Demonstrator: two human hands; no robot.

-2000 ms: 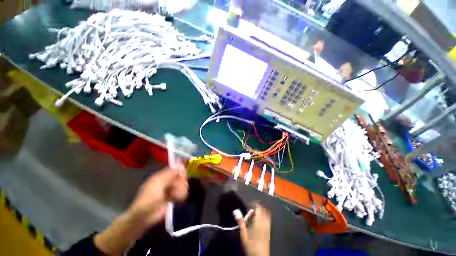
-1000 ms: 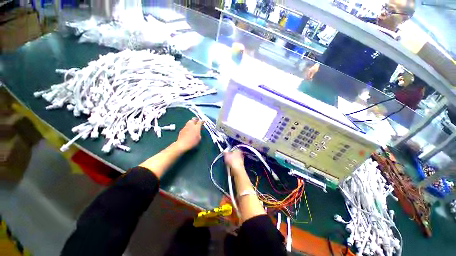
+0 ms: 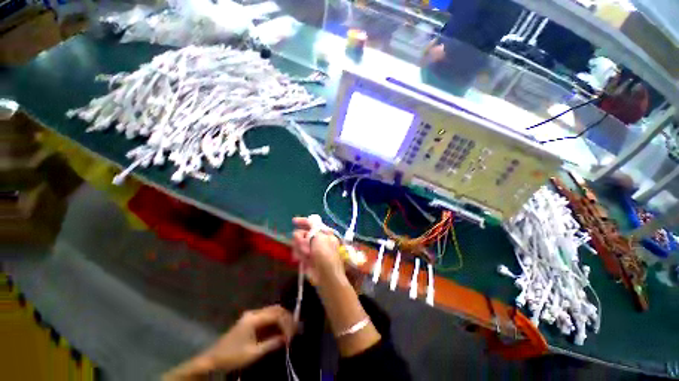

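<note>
My right hand [image 3: 322,253] is closed around the white end of a cable assembly [image 3: 300,292], by the left end of the orange fixture strip [image 3: 461,301]. The white lead hangs down from it towards my left hand [image 3: 260,335], low in the picture, whose fingers are closed around the lead; its lower part is blurred. Several white test leads [image 3: 395,269] stand in a row on the strip. The yellow clamp [image 3: 350,255] is partly hidden by my right hand. The beige cable tester [image 3: 447,145] with its bright screen stands behind the strip.
A large pile of white cables [image 3: 201,104] lies left of the tester, a smaller bundle [image 3: 547,260] right of it. Thin coloured hookup wires [image 3: 426,242] run in front of the tester. A red bin [image 3: 186,231] is under the left bench edge. A brown heap [image 3: 607,238] lies far right.
Both hands have drawn back from the cables by the tester to the bench's front edge. The left hand has moved down off the bench, and a white lead now runs between the hands.
</note>
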